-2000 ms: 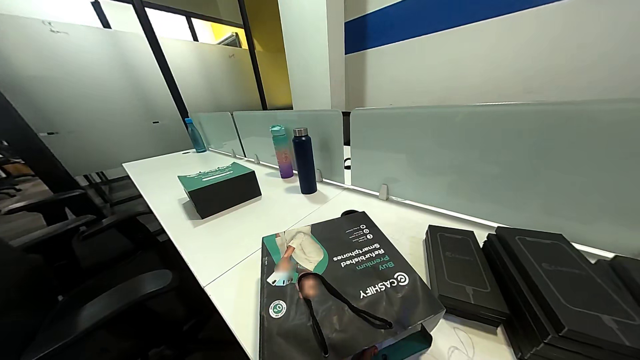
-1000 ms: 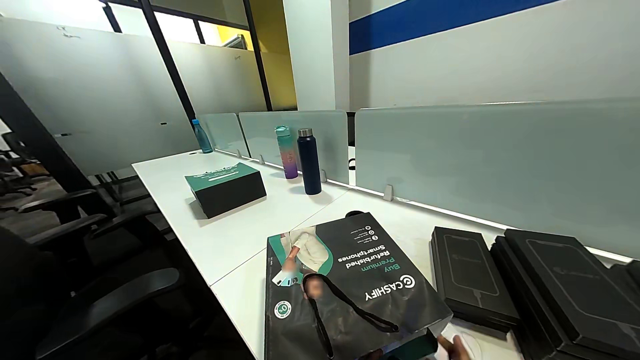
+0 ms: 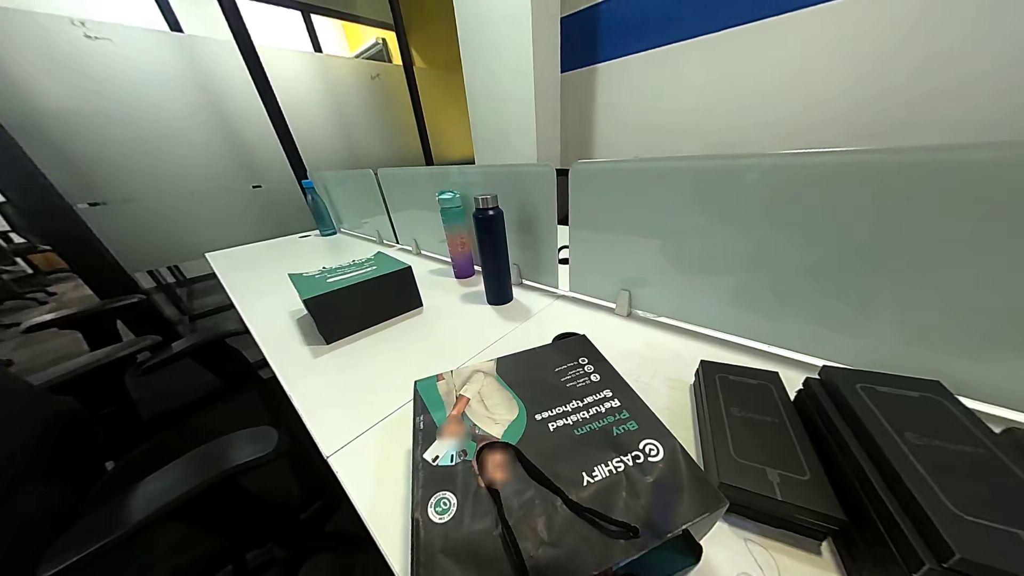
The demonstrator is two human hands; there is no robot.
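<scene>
Neither of my hands shows in the head view now. A black printed paper carrier bag [image 3: 576,448] lies flat on the white table, its black cord handle [image 3: 560,492] looped over the front. Something dark teal [image 3: 668,556] shows at the bag's lower right edge, partly hidden. To the right of the bag lie black phone boxes [image 3: 756,436], with more black boxes [image 3: 920,464] stacked beside them. A green and black box [image 3: 360,300] rests farther back on the left.
A navy bottle [image 3: 494,252] and a teal-to-purple bottle [image 3: 457,236] stand near the frosted divider [image 3: 784,256]. A blue bottle [image 3: 320,210] stands at the far end. Black chairs [image 3: 168,496] line the table's left side.
A hand at the bag's lower right edge one second ago is out of view now. The bag and boxes lie as before.
</scene>
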